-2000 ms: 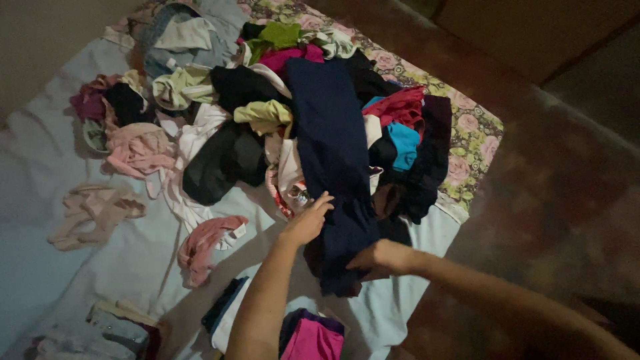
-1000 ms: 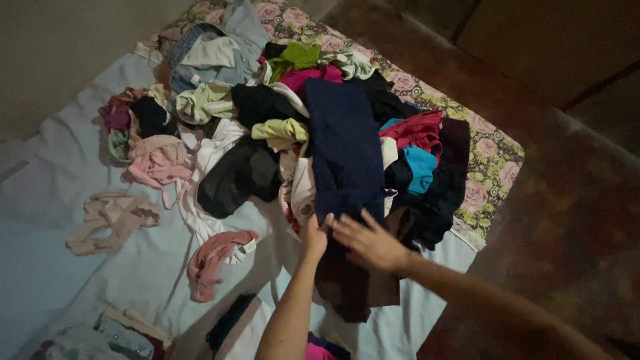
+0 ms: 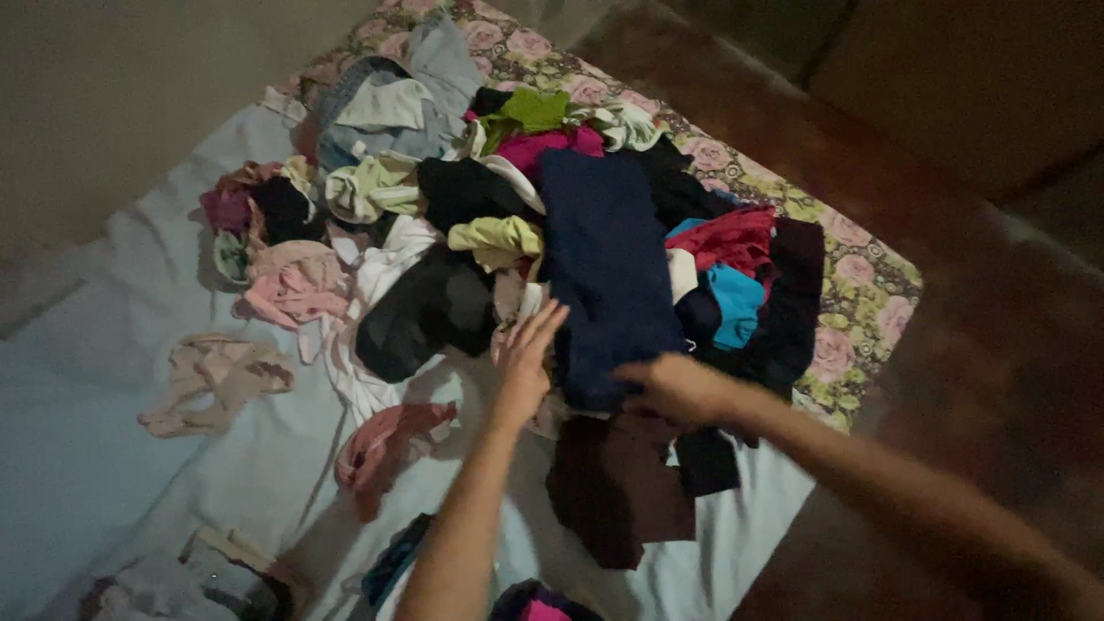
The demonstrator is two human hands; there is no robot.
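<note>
A navy blue cloth garment (image 3: 604,267) lies as a long flat strip on top of a heap of clothes. My left hand (image 3: 528,366) is at its lower left edge, fingers extended and apart. At its lower right end is my right hand (image 3: 677,388), blurred, with the fingers bent against the cloth; whether they pinch it is unclear. Below both hands a dark brown garment (image 3: 617,487) is spread on the pale sheet. Right of the navy cloth lie a red garment (image 3: 733,241) and a bright blue one (image 3: 733,306).
Black garments (image 3: 427,315), a yellow-green cloth (image 3: 496,241) and denim (image 3: 371,129) are heaped on the bed. Beige underwear (image 3: 216,379) and a pink piece (image 3: 388,448) lie at left. Folded clothes (image 3: 228,569) sit near the bottom. Floral fabric (image 3: 849,267) borders the bed's right edge.
The lower part of the navy cloth, stretched toward me two seconds ago, is now doubled upward, uncovering the dark brown garment. My left hand has gone to the cloth's left edge.
</note>
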